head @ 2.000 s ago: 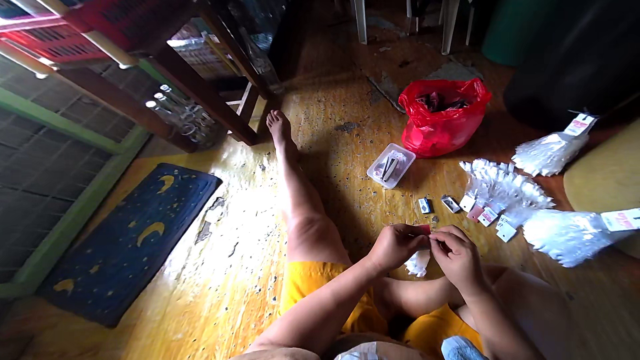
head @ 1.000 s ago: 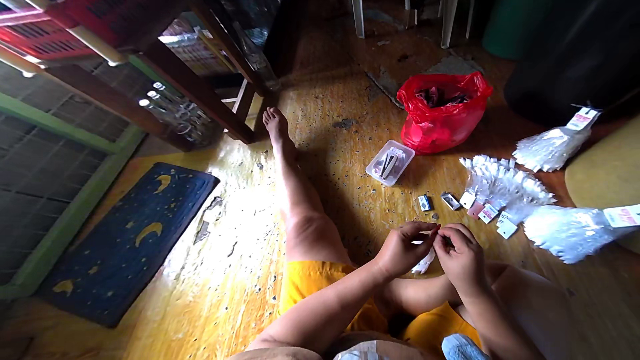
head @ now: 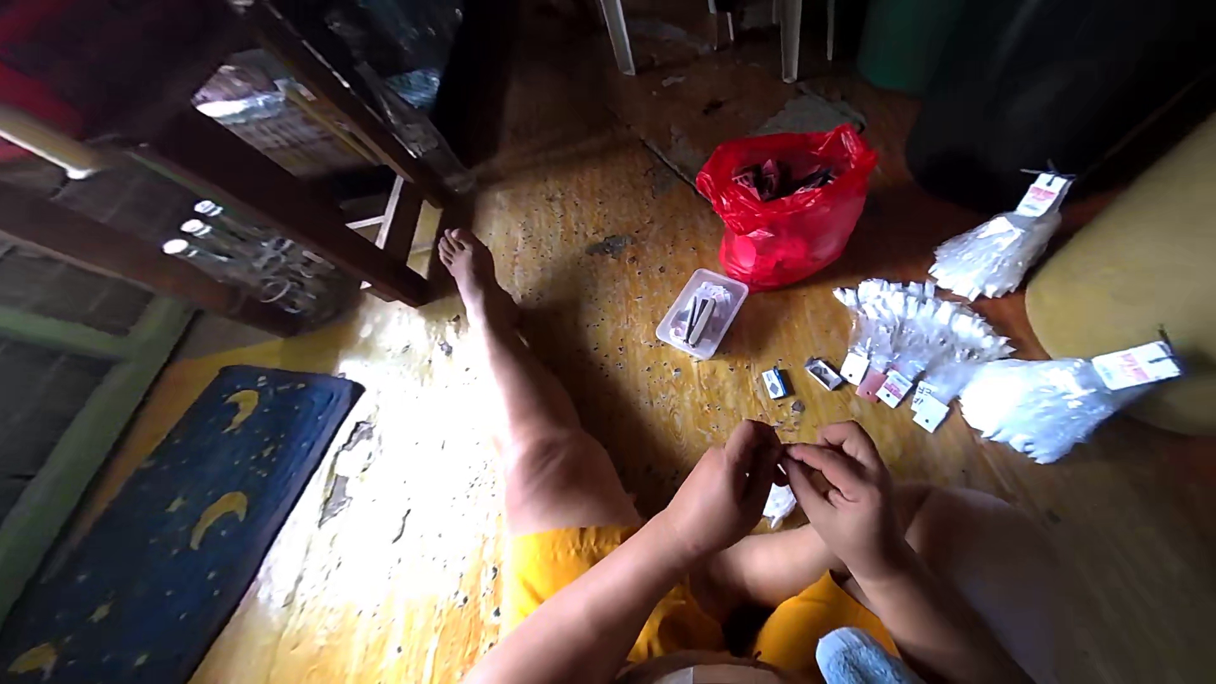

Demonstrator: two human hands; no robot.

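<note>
My left hand [head: 736,480] and my right hand [head: 845,484] meet at the fingertips above my folded leg. Both pinch something small and dark, mostly hidden by the fingers. Below them a white plastic piece [head: 779,503] lies partly covered. Two small boxes, one blue-edged [head: 775,383] and one greyish [head: 824,373], sit on the floor just beyond. To their right several clear plastic packets with card tags [head: 917,332] are fanned out, beside two tagged bundles of clear plastic [head: 1031,404]. A clear plastic tub [head: 703,313] holds a dark, slim tool and small pieces.
A red plastic bag [head: 793,209] with dark contents stands behind the tub. A yellowish rounded container [head: 1140,285] is at the right. Left are a blue moon-patterned mat [head: 180,513], glass bottles [head: 256,252] and a wooden table frame [head: 313,218]. My leg stretches across the wooden floor.
The reddish piece seen between my fingers two seconds ago no longer shows as clearly. Both hands stay together, shifted slightly right since then. The things on the floor have not moved.
</note>
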